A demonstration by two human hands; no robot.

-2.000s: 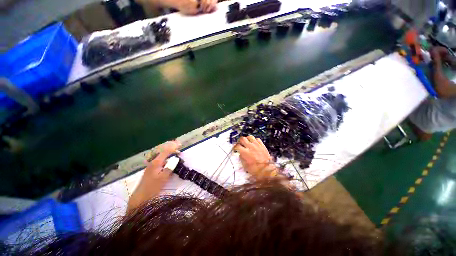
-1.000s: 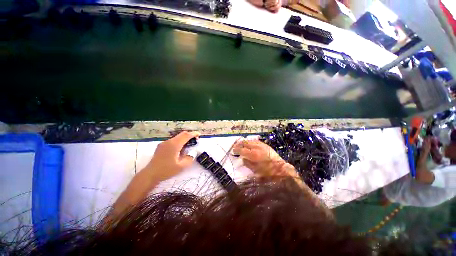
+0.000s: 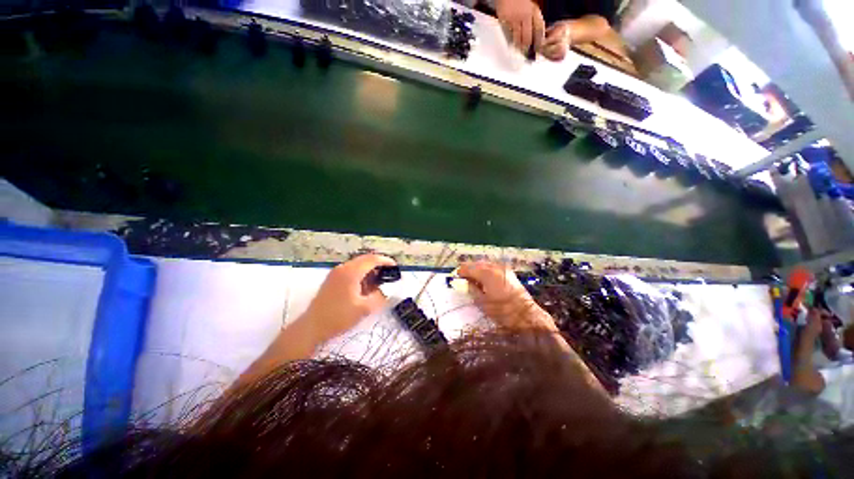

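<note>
My left hand (image 3: 354, 292) holds a black assembly unit (image 3: 386, 274) at its fingertips, above the white bench. My right hand (image 3: 494, 283), a short way to the right, pinches a small black plastic part (image 3: 450, 281); a pale spot shows at its fingertips. The hands are apart. A row of black units (image 3: 419, 323) lies slanted on the bench between them, its near end hidden by hair. The pile of loose parts (image 3: 585, 313) lies right of my right hand, partly covered by a clear plastic bag (image 3: 649, 323).
A green conveyor belt (image 3: 309, 154) runs beyond the bench, behind a worn edge rail (image 3: 328, 245), with black units along its far side. A blue bin (image 3: 117, 327) stands at left. Across the belt, a person's hands (image 3: 538, 36) work near another black row (image 3: 609, 94). Another person sits at far right.
The view has turned and shifted. My left hand now shows a black unit clear of the row, which lies apart from it. My right hand has come away from the pile with a small part.
</note>
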